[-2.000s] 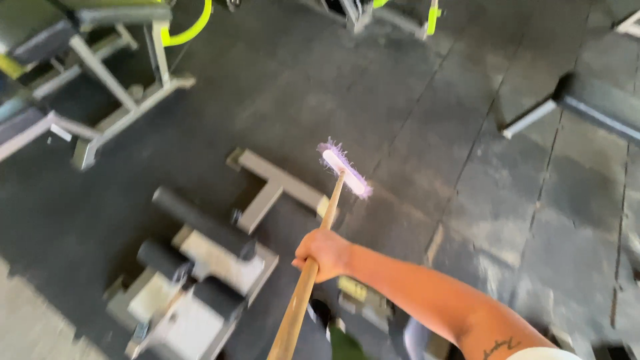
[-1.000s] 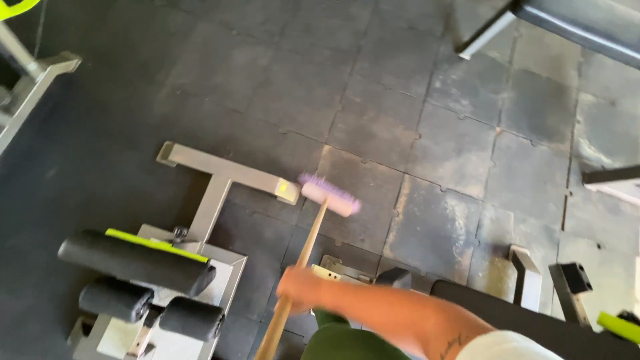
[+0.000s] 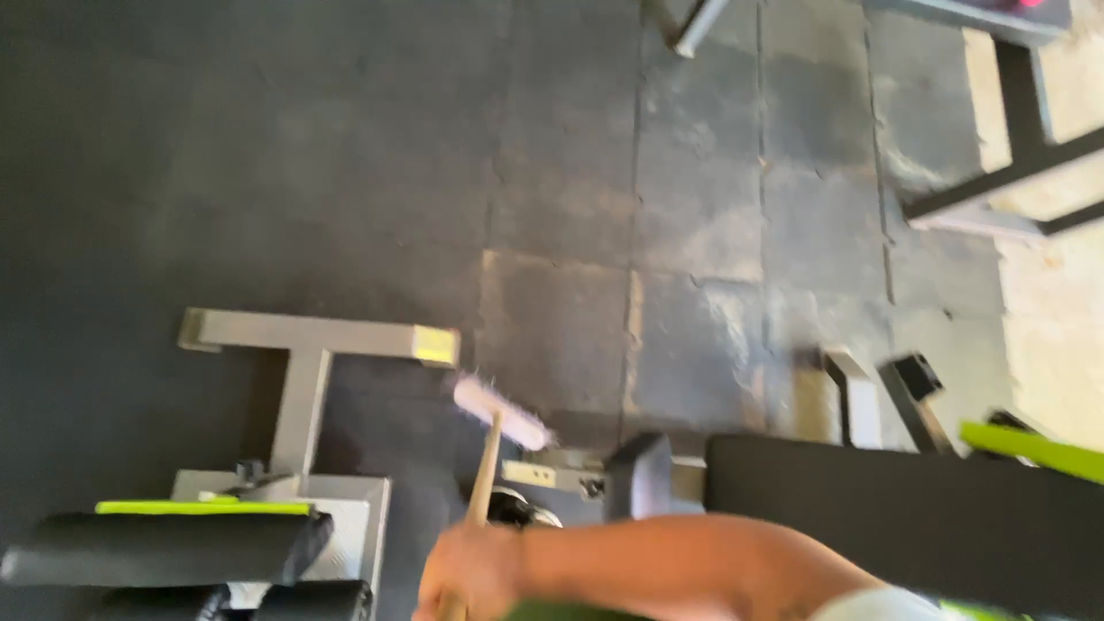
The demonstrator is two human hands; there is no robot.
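At the bottom middle, my right hand [image 3: 470,565] is closed around the wooden handle of a broom [image 3: 485,474]. The broom's pale head [image 3: 500,414], with purplish bristles, lies on the dark rubber floor tiles [image 3: 552,336], just right of and below the yellow-marked end of a grey metal T-shaped machine foot [image 3: 310,332]. A dark shoe with white parts [image 3: 517,507] shows beside the handle. The lower part of the handle is cut off by the frame's edge. My left hand is outside the view.
Black padded rollers [image 3: 164,548] of a gym machine stand at lower left. A black padded bench [image 3: 862,509] with green trim lies at lower right. Metal frame legs [image 3: 1022,164] stand at upper right, and another bench leg [image 3: 700,26] at the top.
The broom head was beyond the T-shaped foot's end and now lies nearer to me, below that end. My right hand keeps its hold on the handle. The view has shifted.
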